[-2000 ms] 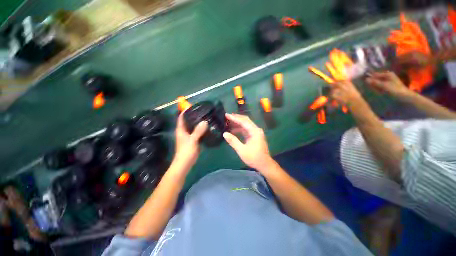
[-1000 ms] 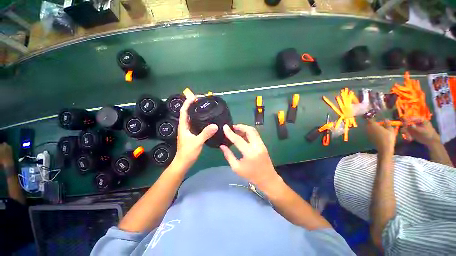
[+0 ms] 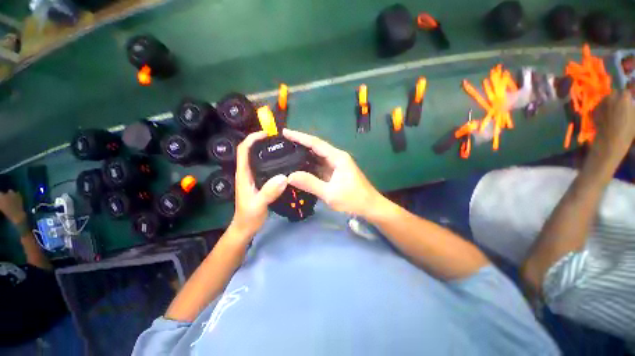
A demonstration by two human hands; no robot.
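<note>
A black speaker (image 3: 284,161) with a pale logo on its round end is held in front of my body. My left hand (image 3: 252,186) grips its left side and my right hand (image 3: 334,177) grips its right side. Both thumbs nearly meet on its near face. An orange strap (image 3: 266,121) stands out from its far side. Orange marks show on its near side below the thumbs. Several strap pieces with black strips and orange ends (image 3: 363,111) lie on the bench to the right.
Several black speakers (image 3: 176,146) cluster at left. Another speaker (image 3: 150,55) lies beyond the pale line. Orange strip heaps (image 3: 496,104) lie at right. A white-blue box (image 3: 52,231) with cables and a dark crate (image 3: 125,299) are at left. Another person's arm (image 3: 578,201) reaches in at right.
The held speaker has been turned, so orange marks now show on its near side. My right hand has closed around it. The camera view has shifted, with the bench higher in the picture.
</note>
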